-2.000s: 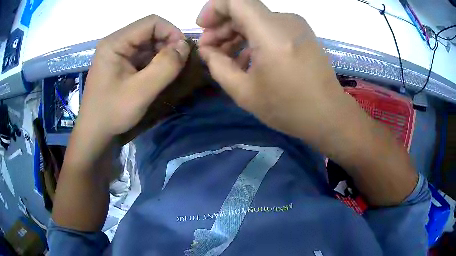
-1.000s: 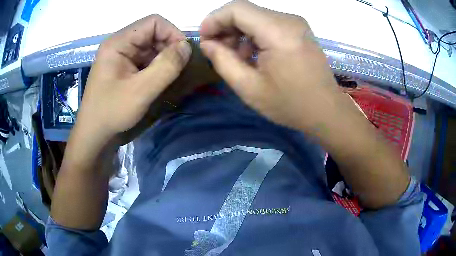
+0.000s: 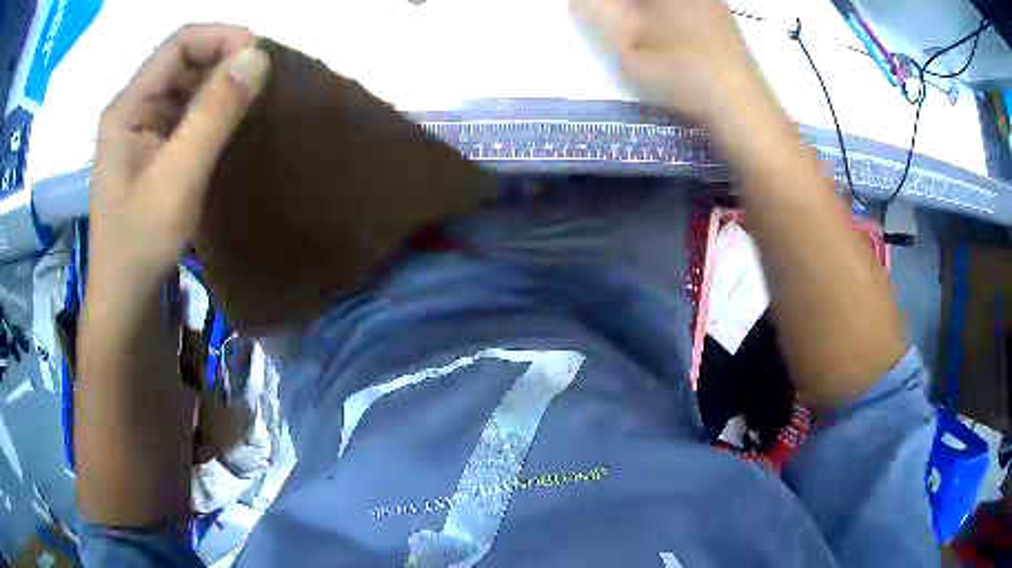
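Note:
A flat brown cloth piece (image 3: pixel 322 183) hangs from my left hand (image 3: pixel 167 144) at the upper left. My left thumb and fingers pinch its top corner. The piece lies over the ruler-marked table edge and reaches down toward my lap. My right hand (image 3: pixel 666 50) is at the top, right of centre, away from the cloth. It is blurred and partly cut off by the picture's edge, so its fingers do not show clearly.
The white table (image 3: pixel 488 67) has a ruler-marked front edge (image 3: pixel 577 139). Black cords (image 3: pixel 827 100) and thin coloured handles (image 3: pixel 871 39) lie at the right. Below are a red basket (image 3: pixel 701 322) with white and black cloth, a blue basket (image 3: pixel 957 472), and white scraps (image 3: pixel 239 472) at left.
My hands were close together at the table edge and have moved apart. My left hand moved left with the brown piece, which now shows broadly. My right hand moved up and right, away from it.

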